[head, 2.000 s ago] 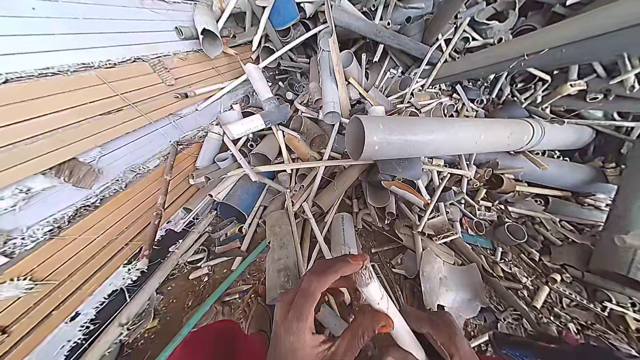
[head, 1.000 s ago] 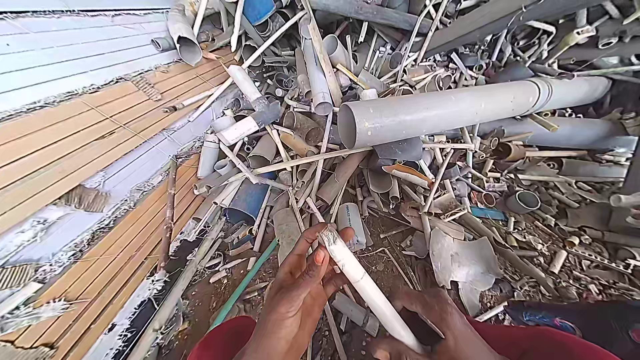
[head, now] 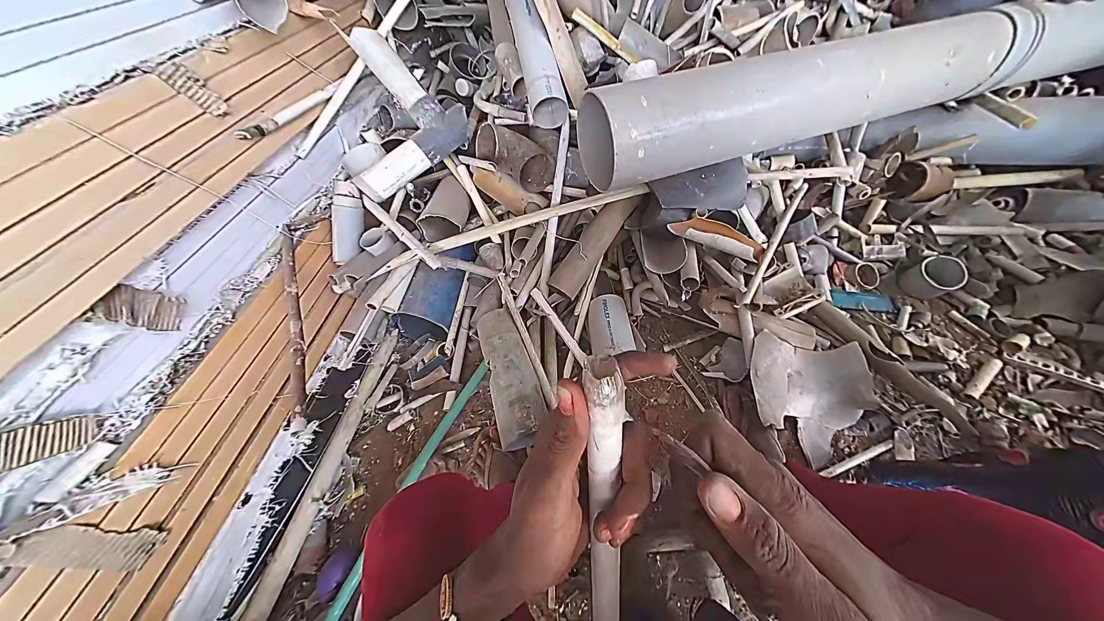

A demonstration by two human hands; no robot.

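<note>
My left hand (head: 552, 483) grips a narrow white plastic pipe (head: 606, 448) near its upper end, with the thumb on one side and fingers round the other. The pipe points up and away from me; its tip looks ragged, with greyish residue. Just right of the pipe is my right hand (head: 759, 517), its thumb and fingers pinching a thin, dark, blade-like piece (head: 681, 450); the hand itself hides most of that piece. Beyond the pipe's tip lies a short grey pipe piece (head: 611, 323) bearing print.
A large grey pipe (head: 776, 103) lies across the scrap heap ahead. Cut pipes, sticks and broken plastic sheet (head: 811, 388) cover the ground. Stacked tan panels (head: 172, 172) with frayed wrapping lie at left, beside a green rod (head: 448, 423). A blue pipe piece (head: 431, 297) sits in the heap.
The white pipe, slanted before, now stands nearly in line with my view. My right hand has moved from the pipe's lower part up toward its ragged end.
</note>
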